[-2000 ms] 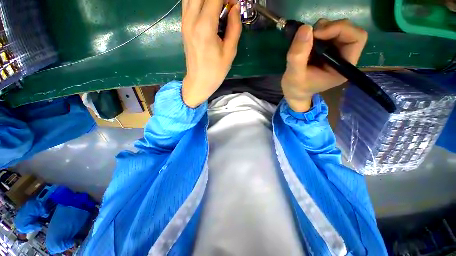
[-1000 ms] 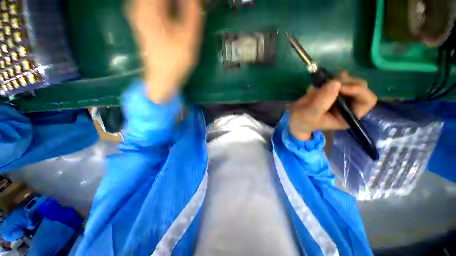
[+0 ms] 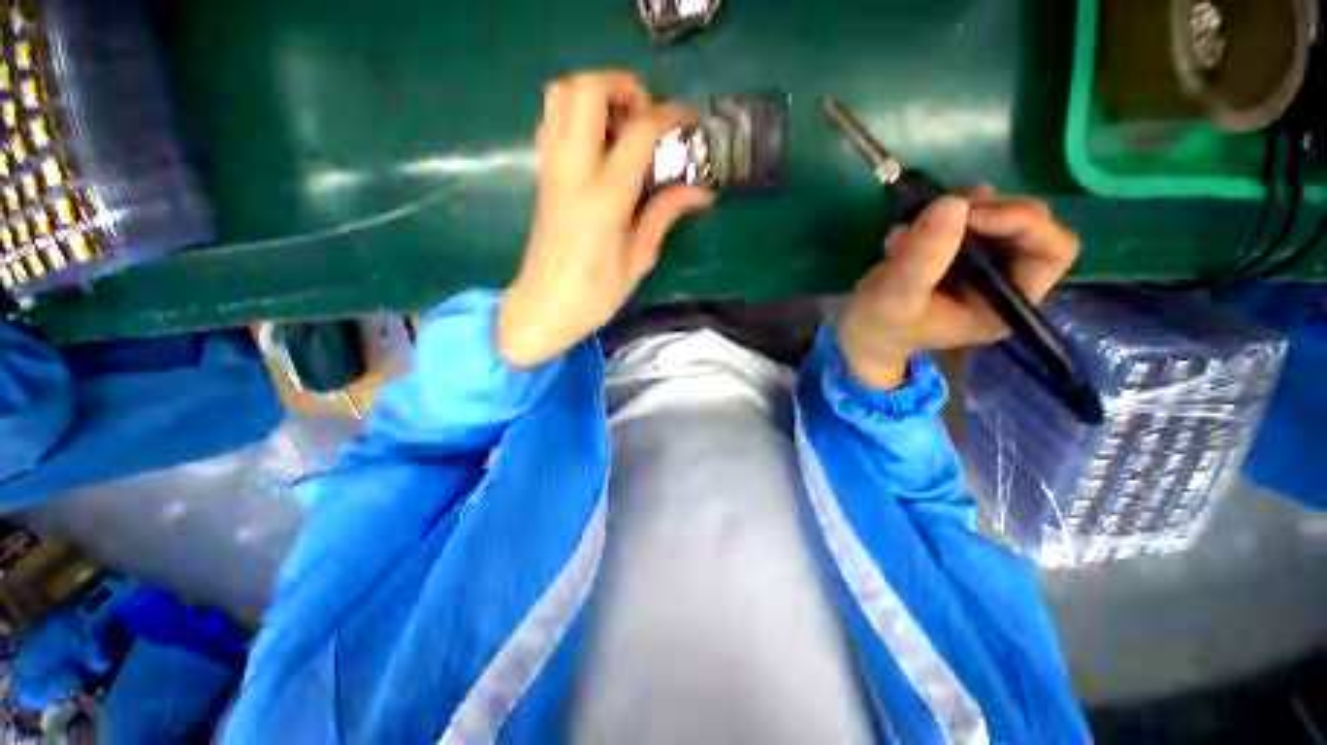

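Note:
My left hand [image 3: 597, 204] holds a small shiny watch case [image 3: 680, 157] between thumb and fingers, at the left side of the dark-grey jig [image 3: 752, 143]. The fingers hide part of the case, and I cannot tell if it touches the jig. My right hand [image 3: 961, 269] holds the black soldering iron [image 3: 1004, 299], its metal tip pointing up and left, to the right of the jig and apart from it. Another shiny case [image 3: 677, 15] lies beyond the jig at the top edge of the picture.
A green basket [image 3: 1078, 117] with a round brownish pot [image 3: 1237, 66] is at the upper right, black cables [image 3: 1278, 218] beside it. Trays of yellow-gold pieces [image 3: 44, 160] lie at the far left. A wrapped tray stack [image 3: 1128, 437] stands below the bench edge. A thin wire [image 3: 364, 223] trails left.
My left hand has come back from the left to the jig, now with a case in its fingers. The jig's pale recess is partly covered. The iron has moved slightly.

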